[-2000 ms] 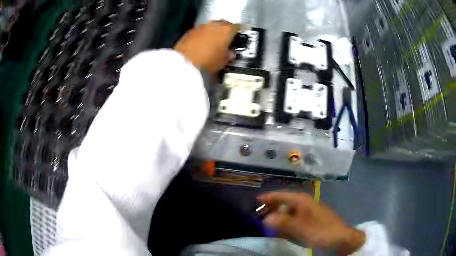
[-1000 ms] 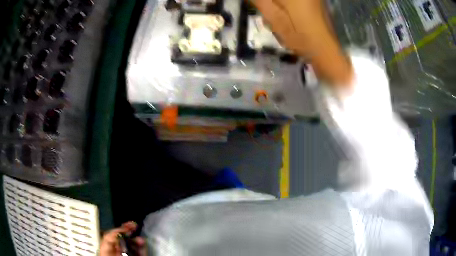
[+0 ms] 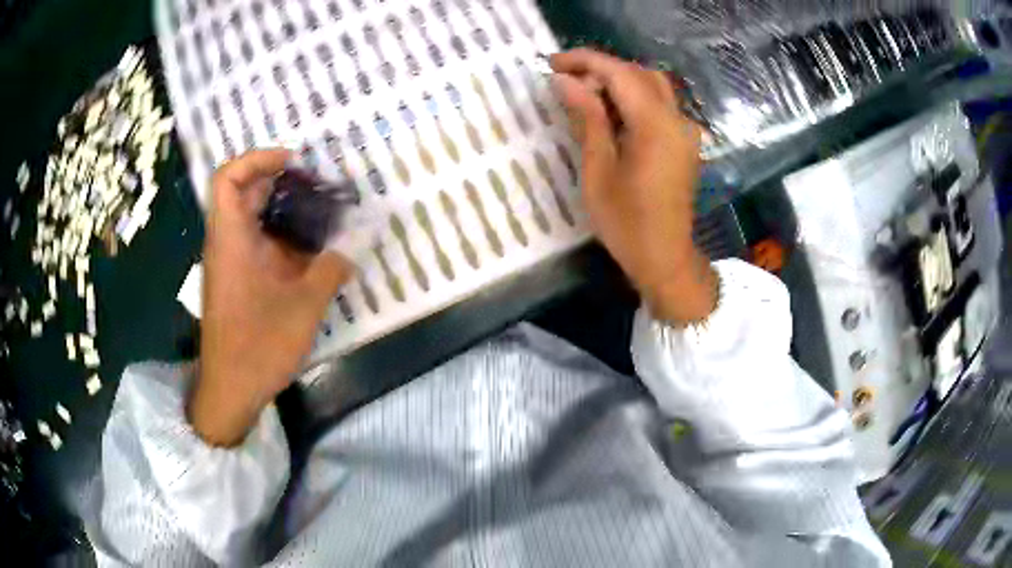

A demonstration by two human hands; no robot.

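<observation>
My left hand (image 3: 261, 277) holds a small black glossy housing (image 3: 305, 209) between thumb and fingers, over the left part of the sheet. The large white sheet (image 3: 416, 294) carries rows of narrow grey, bluish and golden-brown strips. My right hand (image 3: 633, 166) is over the sheet's right edge, with thumb and forefinger pinched together. A tiny pale or shiny bit shows at the fingertips, too small and blurred to identify.
A heap of cream-white pads (image 3: 100, 166) lies on the dark green mat at the left, with loose ones below. A clear blister tray (image 3: 799, 89) is at the upper right. The white-topped fixture (image 3: 821, 222) with black-framed nests and round buttons stands at the far right.
The view has swung from the fixture to the sheet and pads. My right hand has moved from the fixture to the sheet. My left hand, low at the edge before, is now over the sheet.
</observation>
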